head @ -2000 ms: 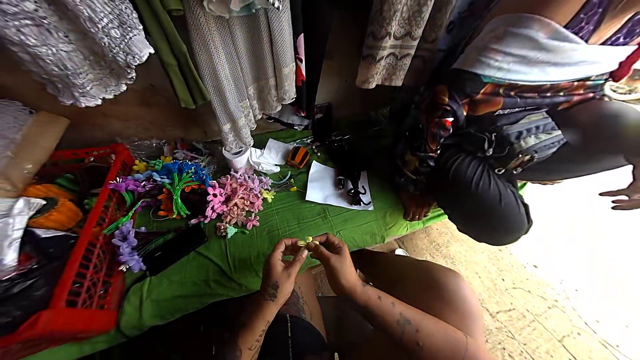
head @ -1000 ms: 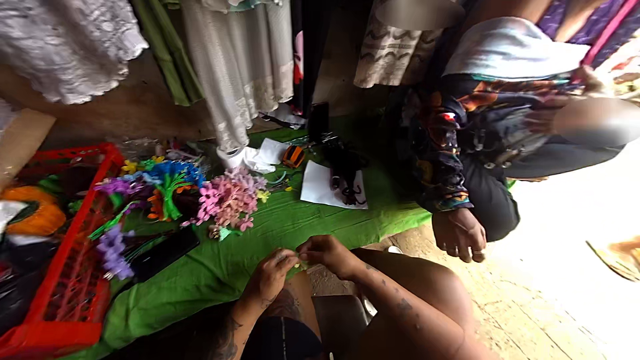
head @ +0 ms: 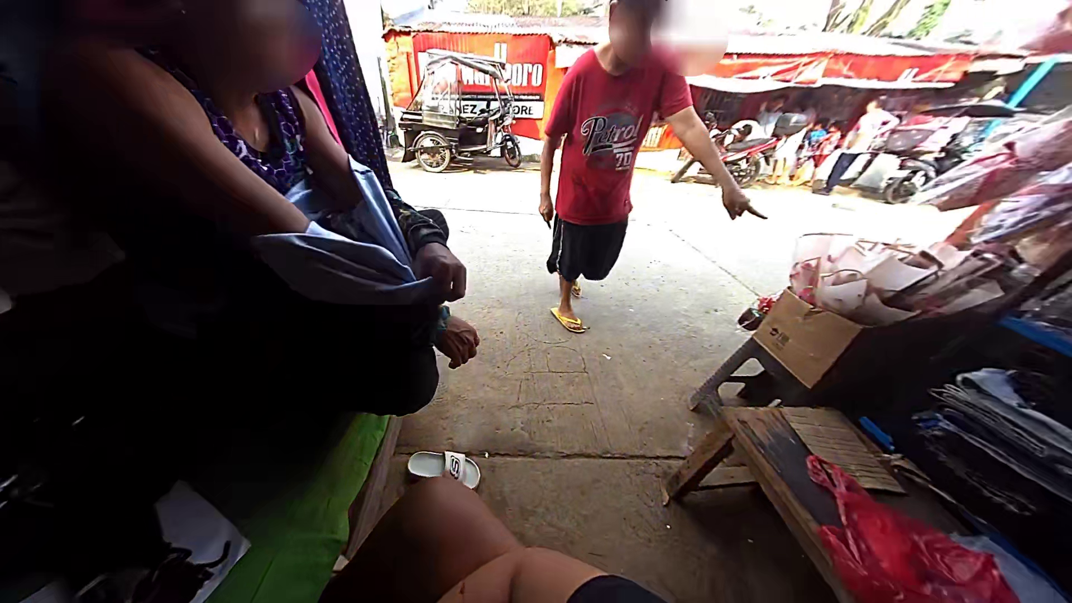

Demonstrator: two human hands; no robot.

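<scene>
Neither of my hands shows at this moment, so what they hold or touch is hidden. My bare knees are at the bottom middle. To their left lies the green cloth, with a sheet of white paper on it at the lower left and dark, thin pieces over the paper. A white slide sandal rests on the concrete just beyond my knee.
People sit close on the left, a light blue cloth among them. A person in a red shirt stands ahead, one arm stretched out. At right are a wooden bench, a red plastic bag and a cardboard box.
The view has swung far right and up, toward the street. My hands, together over my lap before, have left the picture, as have the flowers and the red crate.
</scene>
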